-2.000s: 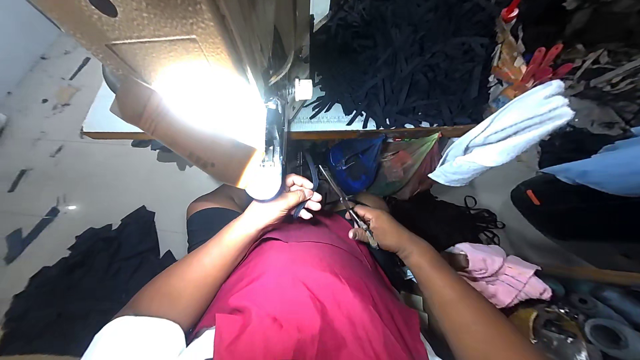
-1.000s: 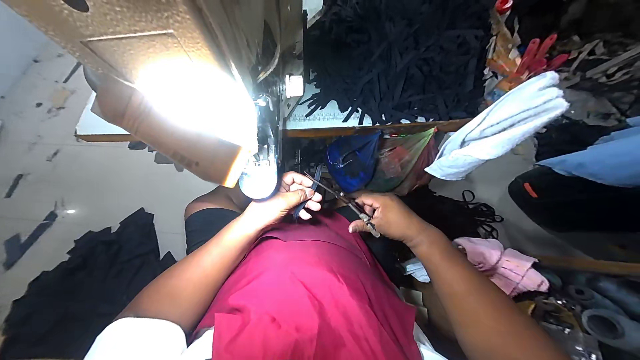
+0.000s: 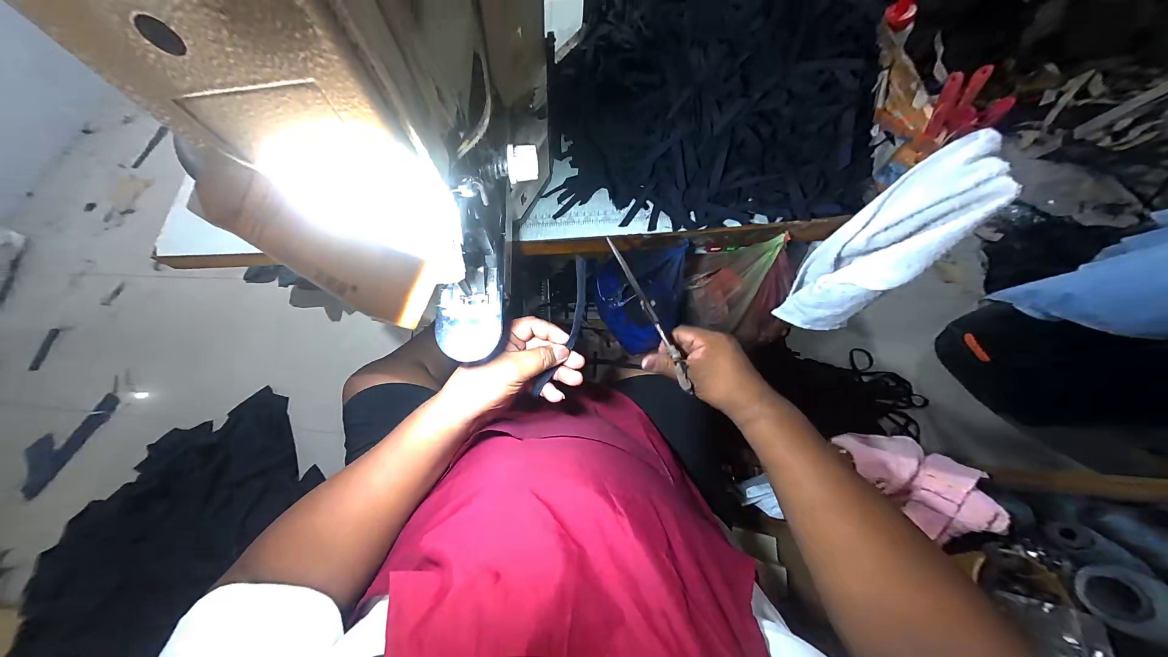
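Observation:
My left hand [image 3: 534, 360] pinches a dark fabric strip [image 3: 578, 306] over my lap, just right of the lamp-lit end of the sewing machine [image 3: 365, 82]. Part of the strip rises from the fingers toward the table edge; the rest is hidden by them. To the right, my right hand [image 3: 703, 365] grips a pair of metal scissors [image 3: 650, 310] by the handles, blades pointing up and left, apart from the strip. Whether the blades are parted is hard to tell.
Dark fabric strips [image 3: 721, 119] are heaped on the table [image 3: 584, 245]. A pale folded cloth [image 3: 899, 228] lies right, near red-handled tools [image 3: 967, 100]. Blue [image 3: 643, 301] and clear plastic bags hang below the edge. Black fabric [image 3: 164, 511] lies on the floor at left; pink cloth [image 3: 926, 484] lies at right.
My right hand has moved away from my left with the scissors, whose blades now point more upward. Before, the blades were close to the left fingers. My left hand has stayed nearly in place.

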